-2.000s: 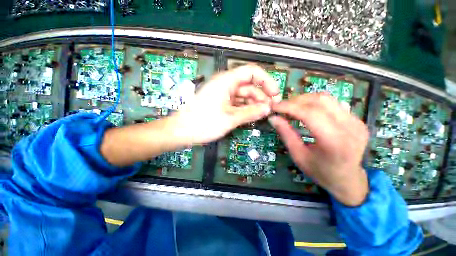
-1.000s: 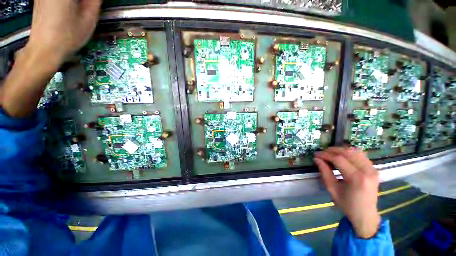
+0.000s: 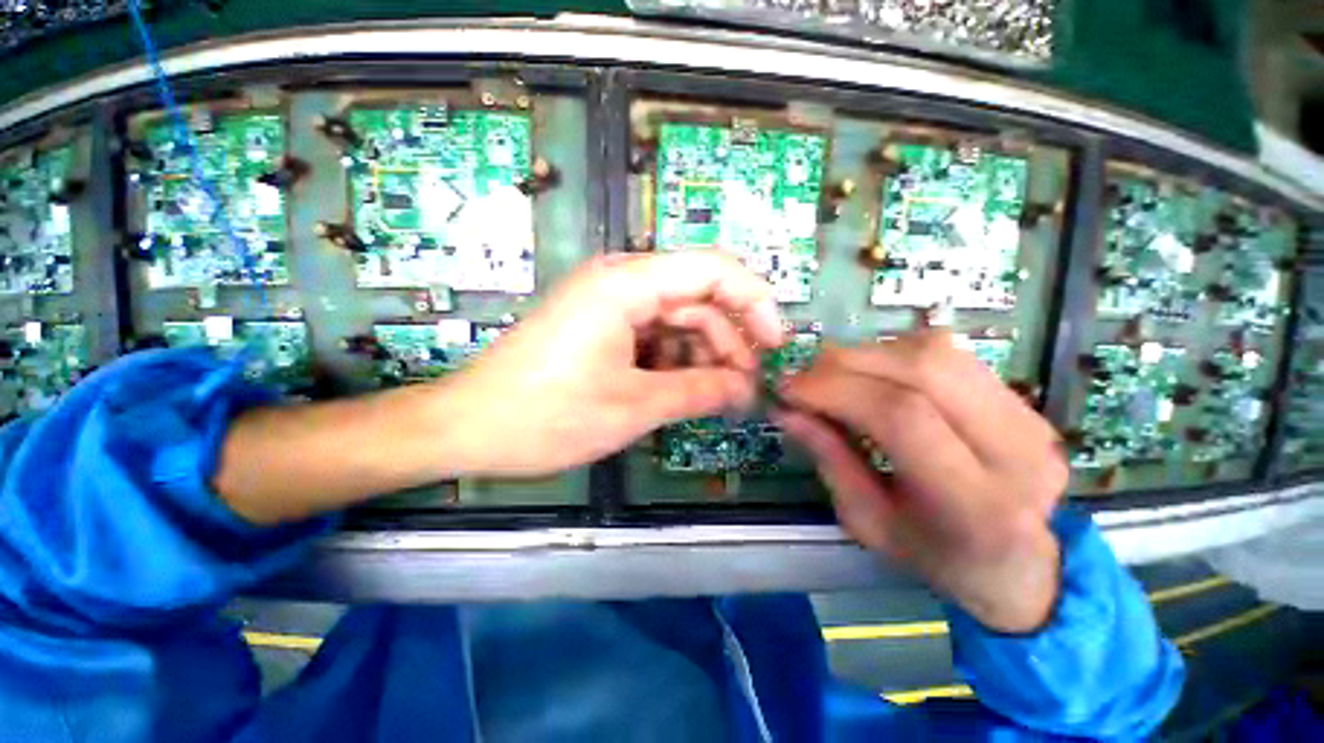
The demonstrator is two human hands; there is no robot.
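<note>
My left hand [image 3: 639,363] and my right hand [image 3: 929,450] meet fingertip to fingertip above the middle carrier [image 3: 857,276]. A small dark piece [image 3: 768,385] shows blurred between the fingertips; I cannot tell which hand holds it. My left fingers are curled. Under the hands lies a green circuit board [image 3: 712,446], partly hidden. Two more boards lie uncovered behind them, an upper left one [image 3: 741,189] and an upper right one [image 3: 951,218]. The lower right board is mostly hidden by my right hand.
More carriers with boards [image 3: 443,196] stand left and right. A metal rail [image 3: 654,566] runs along the near side, another [image 3: 683,51] along the far side. Beyond it, a silver component heap [image 3: 929,22] lies by a green mat [image 3: 1147,87]. A blue cord [image 3: 177,124] hangs at left.
My left hand has come from the upper left to the middle. My right hand has moved up and left from the near rail, and the fingertips now meet. The boards appear shifted in view.
</note>
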